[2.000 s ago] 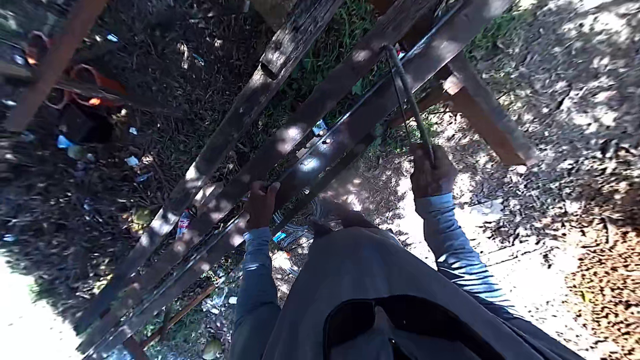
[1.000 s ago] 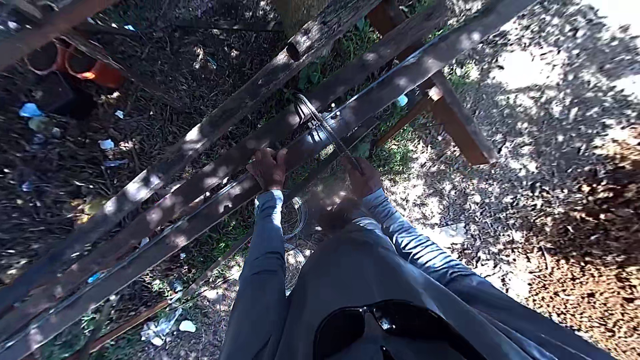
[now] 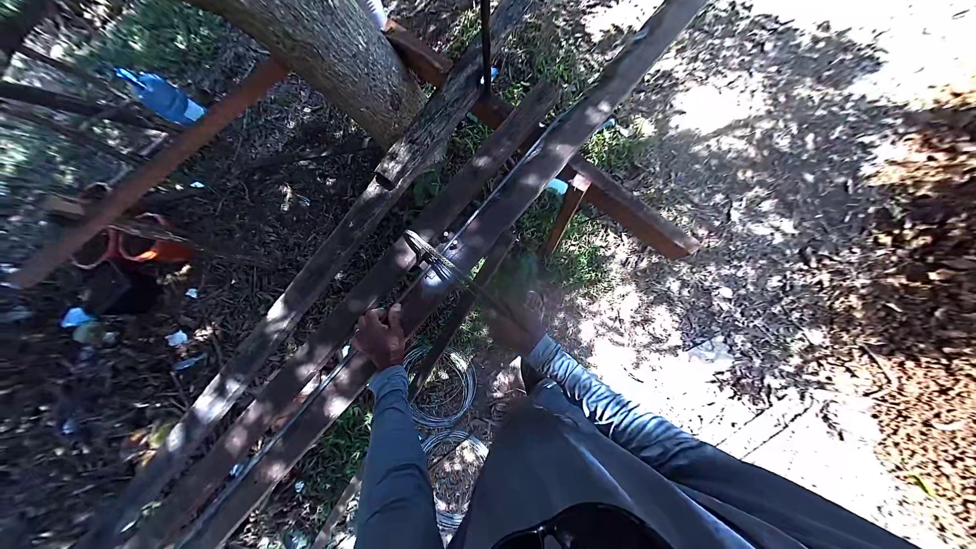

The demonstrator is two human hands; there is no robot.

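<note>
A long wooden beam (image 3: 526, 183) slants from lower left to upper right, with a second beam (image 3: 488, 160) alongside it. My left hand (image 3: 380, 335) rests on the near beam, thumb and fingers spread over its edge. My right hand (image 3: 522, 320), blurred, grips the end of a thin dark tool or rod (image 3: 476, 286); its kind is unclear. The far end of that tool lies by a looped metal piece (image 3: 427, 248) over the gap between the beams. Small dark pegs or bolts (image 3: 451, 242) show near the loop.
Wire coils (image 3: 442, 389) lie on the ground below the beams. A weathered pole (image 3: 305, 282) runs beyond them, near a tree trunk (image 3: 343, 61). A wooden crosspiece (image 3: 640, 217) juts out to the right. Orange containers (image 3: 156, 248) and a blue plastic bottle (image 3: 164, 97) are at left.
My right hand has come down from higher along the beams, toward my left hand, still with the tool. My left hand stays on the beam. The view has shifted.
</note>
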